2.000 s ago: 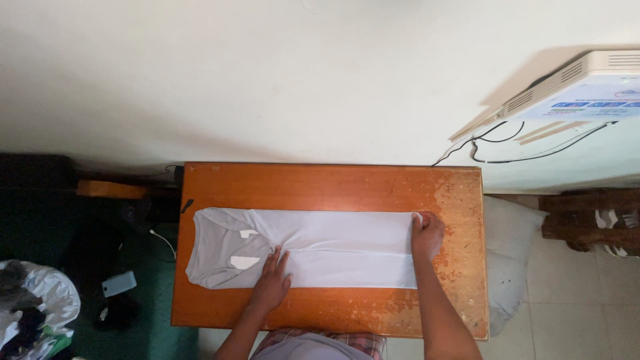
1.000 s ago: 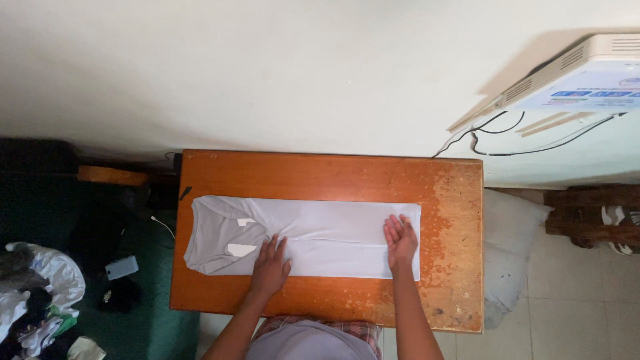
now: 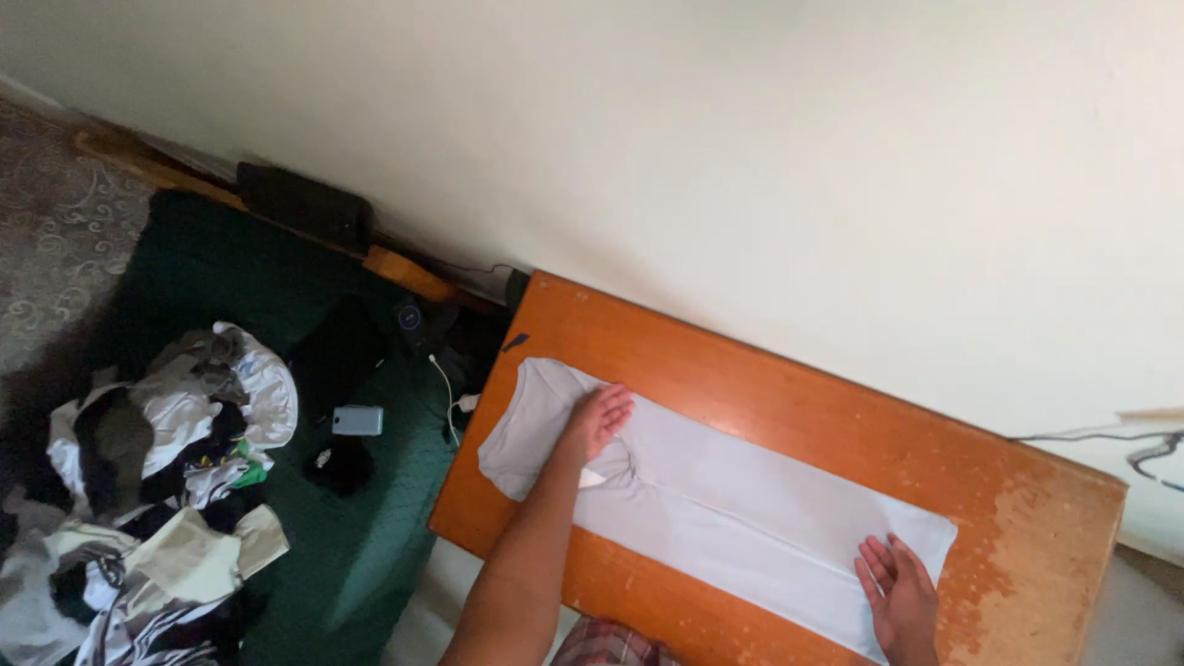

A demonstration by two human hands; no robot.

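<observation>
A pale grey-white garment (image 3: pixel 740 490), folded into a long strip, lies flat along a wooden table (image 3: pixel 786 384). Its greyer end, with a white patch partly hidden by my forearm, is toward the table's left side. My left hand (image 3: pixel 599 421) rests palm down on the cloth near that greyer end, fingers extended and gripping nothing. Over the right end of the strip is my right hand (image 3: pixel 895 592), palm partly turned up and fingers slightly bent, with nothing in it.
Left of the table, a dark green surface bears a heap of mixed clothes (image 3: pixel 185 435), a phone (image 3: pixel 357 420), a black cap (image 3: pixel 339 465) and a white cable (image 3: pixel 449 393). A pale wall (image 3: pixel 740 185) runs behind the table. Dark cables (image 3: pixel 1091 437) hang at the right.
My left hand has moved from the cloth's near part up to its far edge by the greyer end. My right hand, earlier gripping the right end, has let go. The view has swung left and tilted.
</observation>
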